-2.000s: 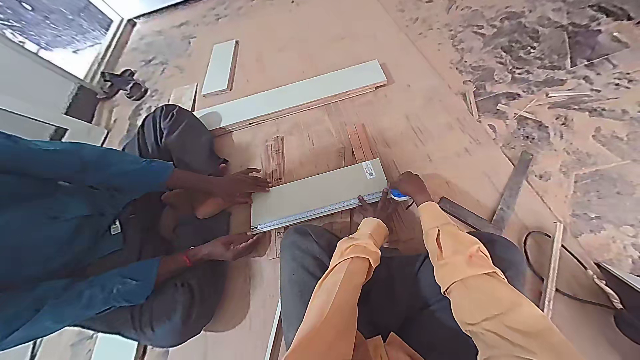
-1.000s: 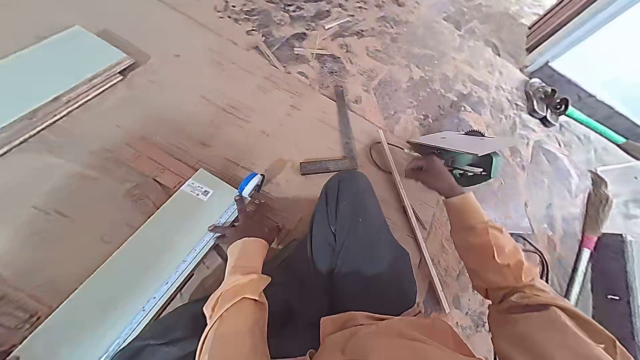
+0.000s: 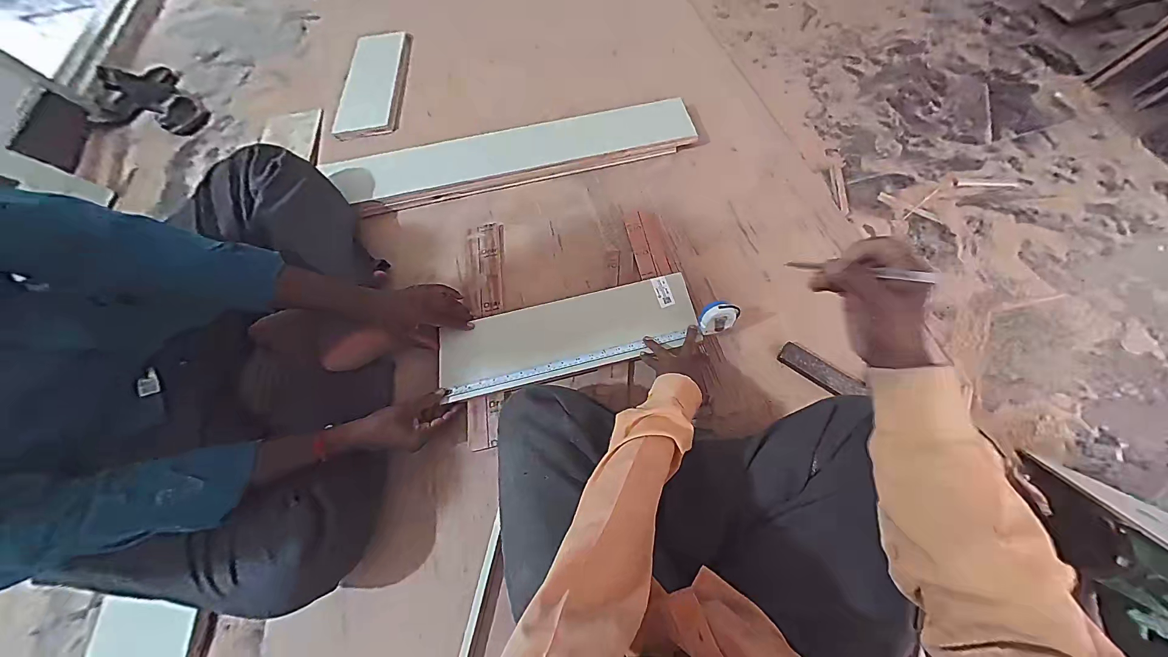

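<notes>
A pale laminated board (image 3: 566,333) with a small label at its right end lies in front of me. Along its near edge runs the blade of a tape measure (image 3: 547,368), whose blue and white case (image 3: 719,317) rests at the board's right end. My left hand (image 3: 675,354) presses its fingers on the blade beside the case. Raised to the right, my right hand (image 3: 881,292) grips a thin, pencil-like marking tool (image 3: 903,275), its tip pointing left. A co-worker's one hand (image 3: 429,313) touches the board's left end; the other (image 3: 415,422) holds the tape's left end.
Beyond lie a long pale board (image 3: 547,146) and a shorter one (image 3: 372,82). The co-worker (image 3: 109,365) sits at the left. A dark metal bar, perhaps a try square's arm (image 3: 821,369), lies near my right knee. Wood scraps (image 3: 912,208) litter the rough ground at the right.
My right hand, at the green power saw one second ago, is now raised over the floor with a thin marking tool in it. My view has swung back left. My left hand remains on the tape.
</notes>
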